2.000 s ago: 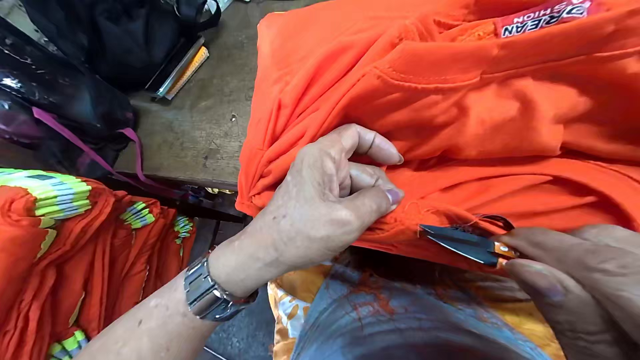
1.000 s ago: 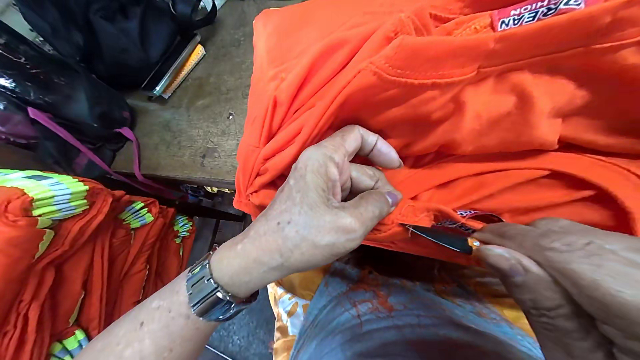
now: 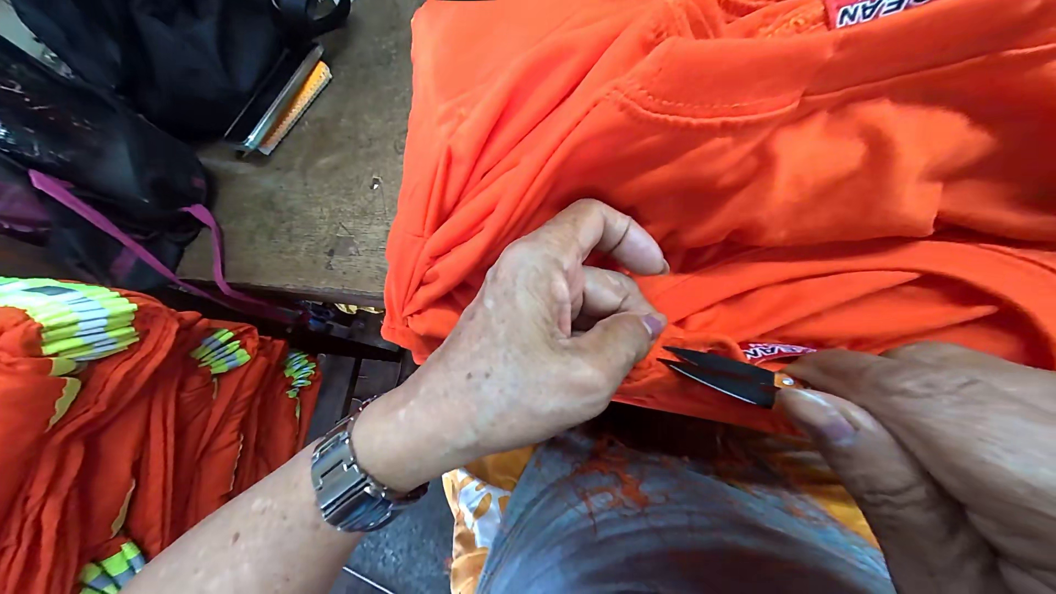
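Orange shirts (image 3: pixel 792 173) lie in a pile before me, one with a stitched neckband and a red label. My left hand (image 3: pixel 553 322), with a metal watch on the wrist, pinches the near orange fabric edge between thumb and finger. At the right, my right hand (image 3: pixel 924 445) holds small dark-bladed thread snips (image 3: pixel 730 377) with an orange part at the pivot. Their blades are slightly apart, tips just right of my left thumb, over the fabric edge. A second red label (image 3: pixel 775 352) shows behind the snips. My right fingers hide the handles.
Folded orange garments with yellow-green and silver strips (image 3: pixel 165 429) are stacked at lower left. Black bags (image 3: pixel 165 58) with a purple strap (image 3: pixel 124 239) and a notebook-like item (image 3: pixel 293 107) rest on the wooden table (image 3: pixel 330 198). Loose orange threads (image 3: pixel 619 478) lie on my lap.
The snips' blades looked closed together one second ago and are now slightly apart. My left hand keeps its pinch on the fabric in about the same place.
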